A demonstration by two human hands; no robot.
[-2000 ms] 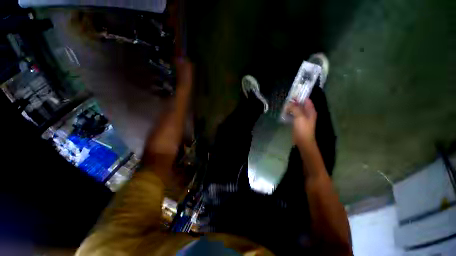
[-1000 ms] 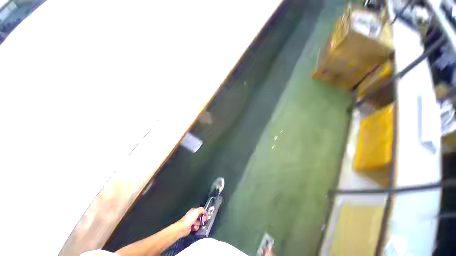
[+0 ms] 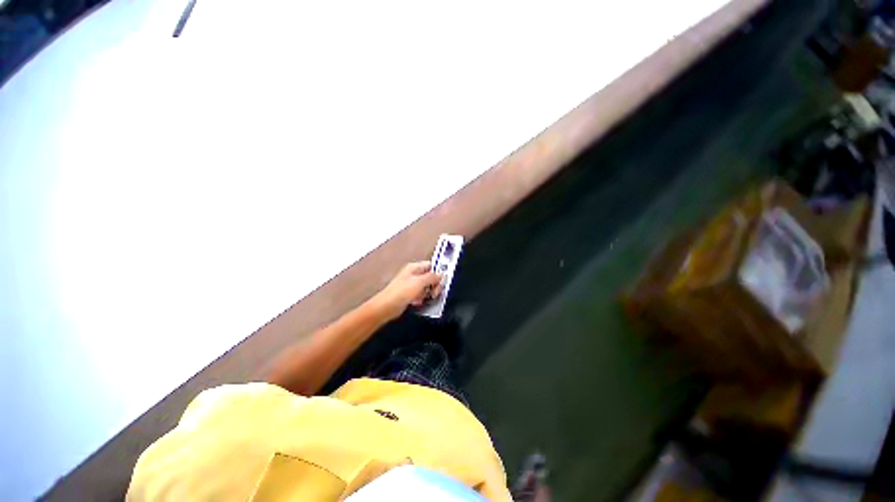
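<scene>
My left hand is shut on a flat silvery metal piece with dark marks, held upright beside the table edge. The piece's upper end is close to the brown wooden table edge; I cannot tell if they touch. White underlay paper covers the tabletop. My right hand is small, dark and cut off at the bottom edge, with part of a second greyish metal piece in its grip.
Open brown cartons with clear plastic stand at the right beside a pale shelf. The green floor runs between them and the table. A thin dark bar lies on the paper at the top left.
The view has swung from the floor to the table. My left hand with its metal piece has come up beside the table edge. My right hand stays low. The cartons appear nearer.
</scene>
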